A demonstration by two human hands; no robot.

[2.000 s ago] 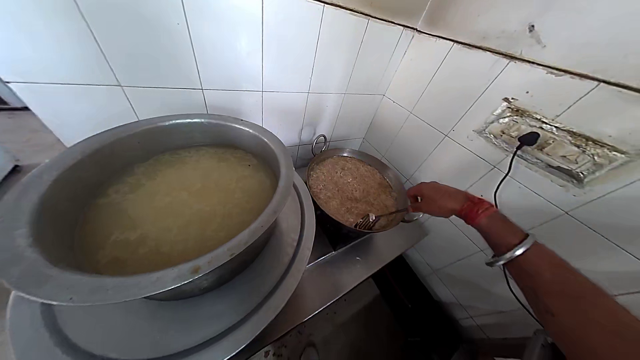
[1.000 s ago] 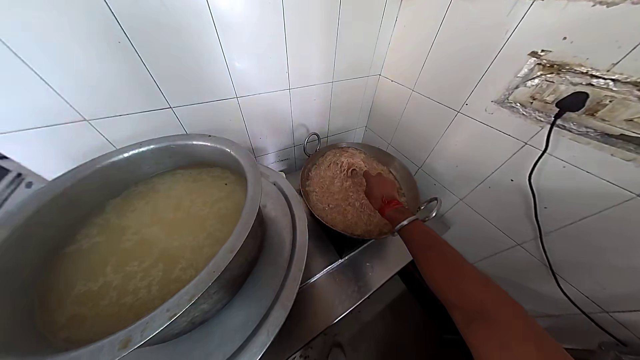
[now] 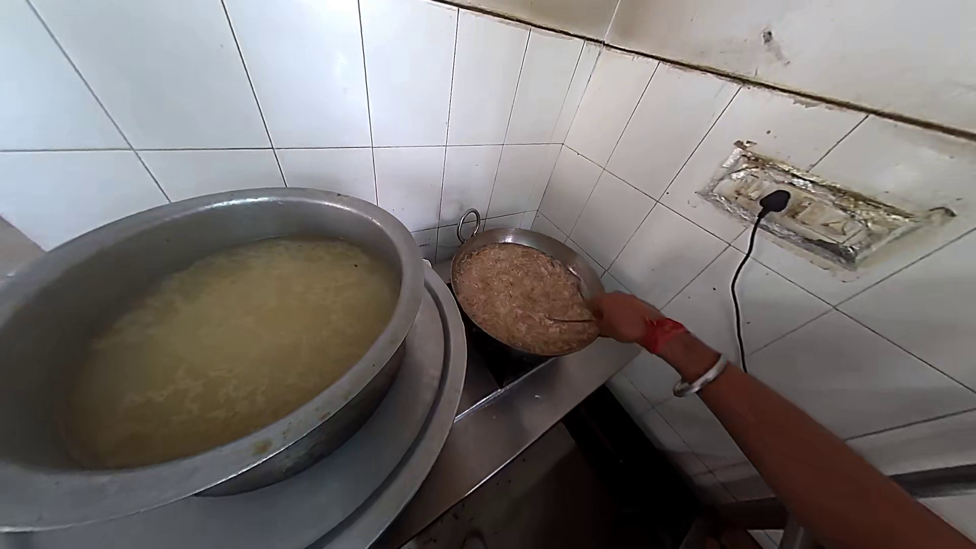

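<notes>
My right hand, with a red thread and a metal bangle at the wrist, grips the handle of a metal utensil at the right rim of a kadai. The utensil's far end lies in the brownish, bubbling contents, so its shape is hidden. Left of the kadai stands a wide metal pot holding cloudy yellowish liquid with pale bits near its surface. My left hand is not in view.
The pot stands over a large round metal lid or tray. The stove's steel edge runs below the kadai. Tiled walls meet behind it. A black plug with a hanging cord is in the right wall's socket panel.
A second ago my right hand was over the middle of the kadai; now it is at the right rim. The view has shifted.
</notes>
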